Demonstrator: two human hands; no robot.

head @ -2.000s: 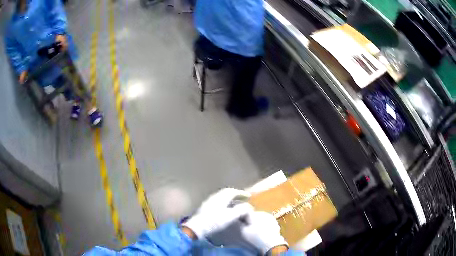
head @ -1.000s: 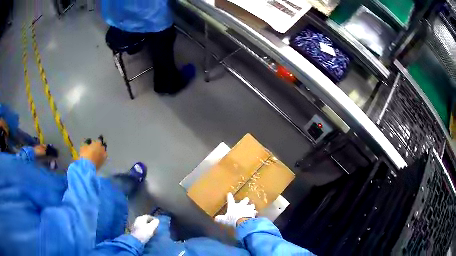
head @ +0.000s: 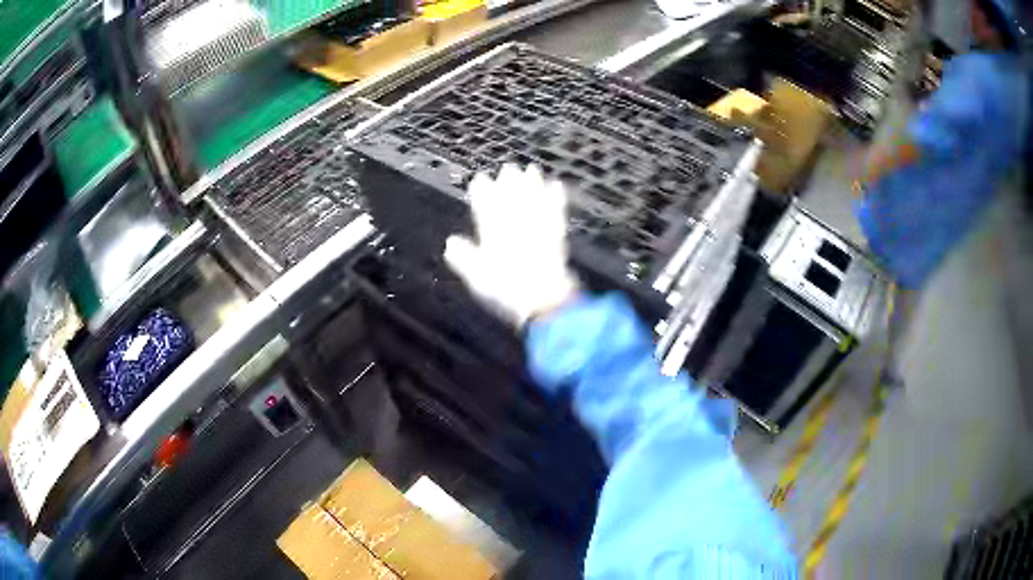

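Observation:
My right hand (head: 515,244), in a white glove, is over the near top edge of a tall stack of black board carriers (head: 566,147), fingers spread and pointing up the picture. It holds nothing visible; blur hides whether it touches the stack. The top carrier has many small cutouts, and pale edges show on the stack's right side. The brown taped carton (head: 380,527) sits low at the bottom, cut by the picture's edge, with a flat pale edge (head: 453,510) beside it. My left hand is out of view.
The metal-railed bench (head: 266,306) runs along the left, with a bin of blue-purple parts (head: 145,360) and a printed paper (head: 51,419). A silvery-topped black unit (head: 810,278) stands right of the stack. A person in blue (head: 952,159) is at upper right.
The view has swung right, to the carrier stack. My right hand has left the carton and is now at the stack. My left hand has gone out of view.

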